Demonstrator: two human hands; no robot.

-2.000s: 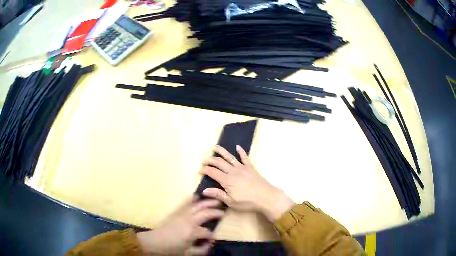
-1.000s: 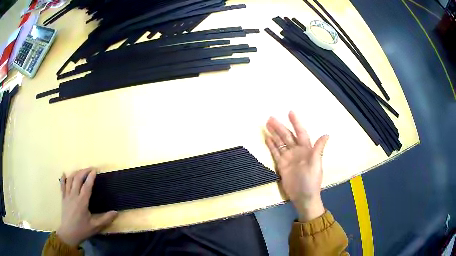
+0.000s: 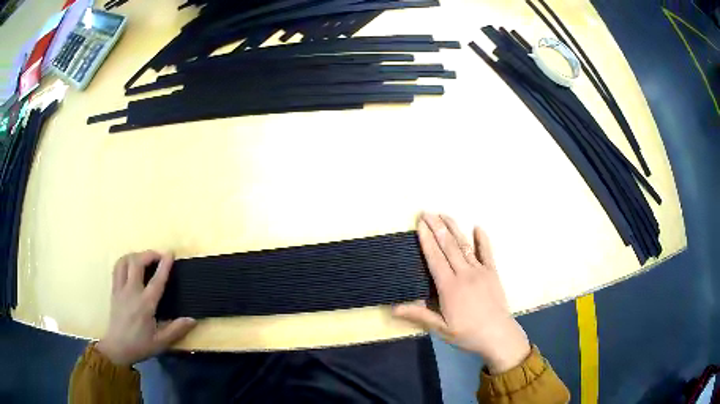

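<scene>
An aligned batch of black strips (image 3: 292, 276) lies flat along the near table edge as a ribbed rectangle. My left hand (image 3: 144, 304) is at its left end, thumb on the near side and fingers on the far side. My right hand (image 3: 467, 288) is against its right end, fingers along the end and thumb at the near corner. Both hands hold the batch between them; the strip ends are partly hidden by the hands. A loose working group of strips (image 3: 268, 83) with stepped ends lies mid-table.
The main pile of strips (image 3: 316, 16) is at the far side. A right-hand bundle (image 3: 580, 134) has a tape roll (image 3: 556, 61) on it, with separate strips (image 3: 604, 91) beside it. A left-hand bundle (image 3: 17, 181) and a calculator (image 3: 88, 47) are at left.
My right hand has gone from open beside the batch to pressed against its right end. The slanted right end now looks nearly straight. The view has shifted.
</scene>
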